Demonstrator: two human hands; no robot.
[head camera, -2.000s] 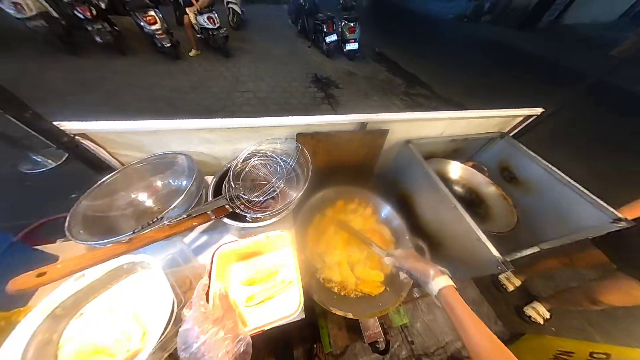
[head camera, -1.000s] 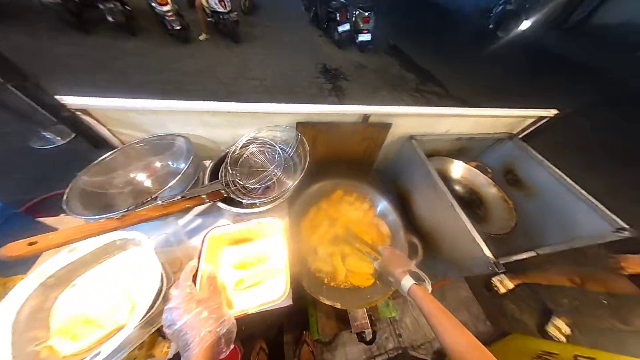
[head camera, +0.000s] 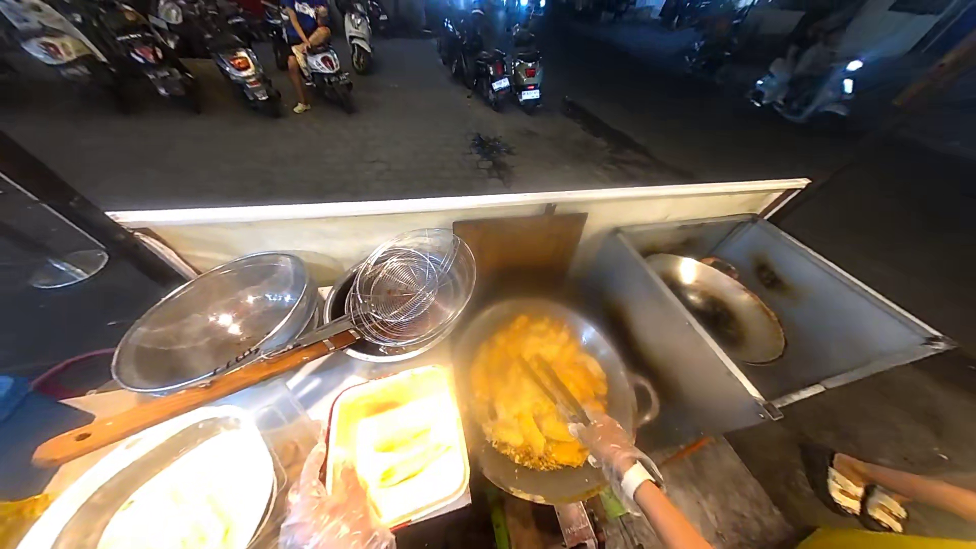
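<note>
My right hand (head camera: 610, 450), in a clear plastic glove, grips metal tongs (head camera: 553, 389) whose tips reach into a wok (head camera: 518, 482) of frying golden-orange food pieces (head camera: 534, 381). Steam blurs part of the food. My left hand (head camera: 332, 499), also in a clear glove, rests at the left edge of a rectangular tray (head camera: 463, 427) holding pale yellow food, overexposed by glare. Its fingers overlap the near left rim; whether they grip it I cannot tell.
A wire skimmer (head camera: 408, 293) with a wooden handle lies over a metal pot, beside a domed mesh cover (head camera: 217, 324). A large bowl (head camera: 263, 488) stands at the near left. Right, a metal enclosure (head camera: 839, 320) holds another wok (head camera: 732, 313). Beyond are scooters; a person's feet show lower right.
My right hand and the tongs have shifted within the wok area, staying among the frying pieces. My left hand stays beside the tray.
</note>
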